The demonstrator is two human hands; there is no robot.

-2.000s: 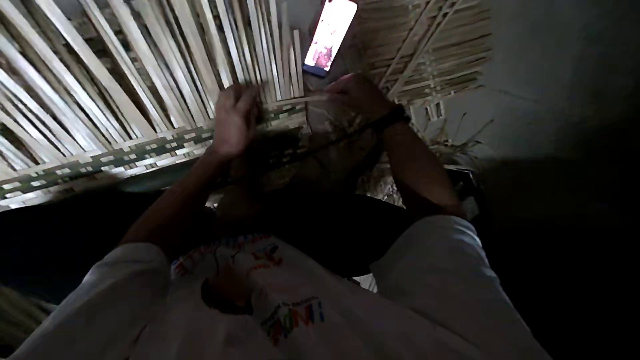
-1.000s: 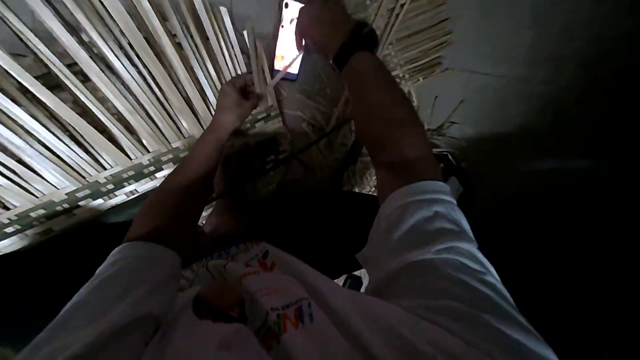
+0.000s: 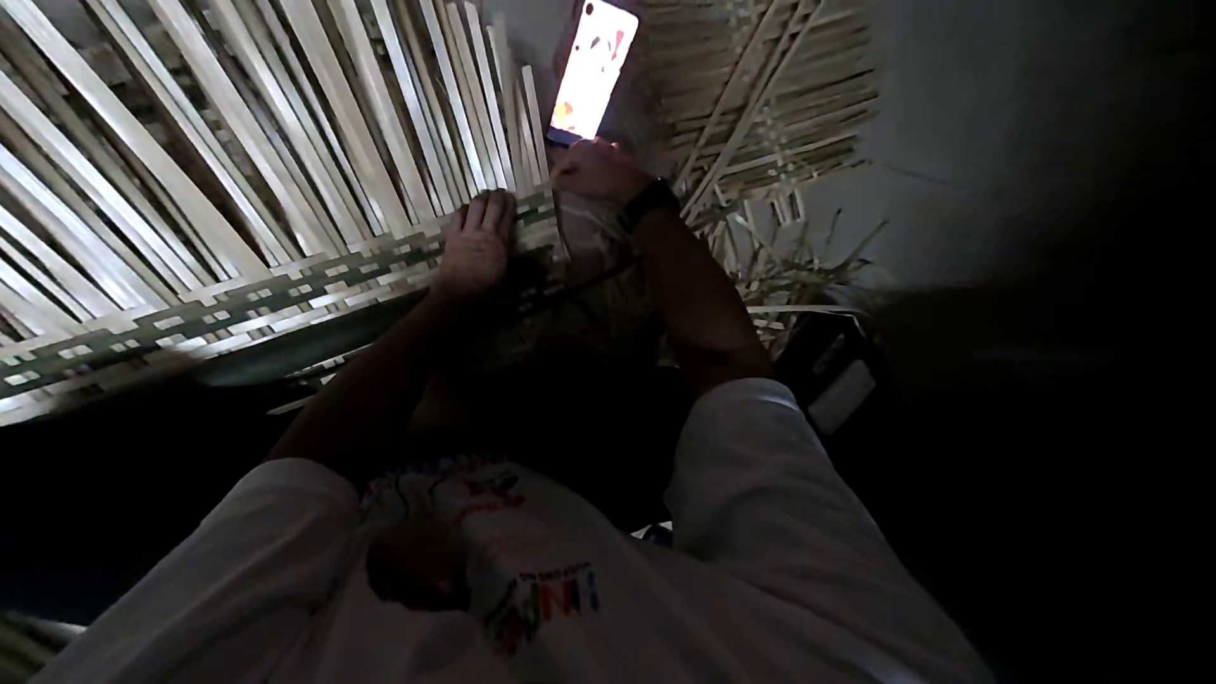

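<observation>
Pale flat strips [image 3: 323,123] fan upward from the woven band [image 3: 247,304] of a mat, whose edge mixes dark and light strips. My left hand [image 3: 478,245] lies palm down on this band, fingers side by side and pointing up. At the band's right end is my right hand [image 3: 598,171], with a dark wristband [image 3: 651,201] on its wrist. Its fingers are bent near the last strips; dim light hides whether they grip one. Just above it a lit smartphone [image 3: 594,71] lies tilted, its screen glowing.
Another woven piece with loose strips [image 3: 769,95] lies at the upper right. Thin scraps [image 3: 807,256] are heaped below it, beside a dark box-like object [image 3: 836,370] with a pale patch. Deep shadow covers the right side and the area around my lap.
My right hand has come down from over the phone to the band's end. My left hand, which was at the upright strips' ends a second ago, now rests flat on the weave.
</observation>
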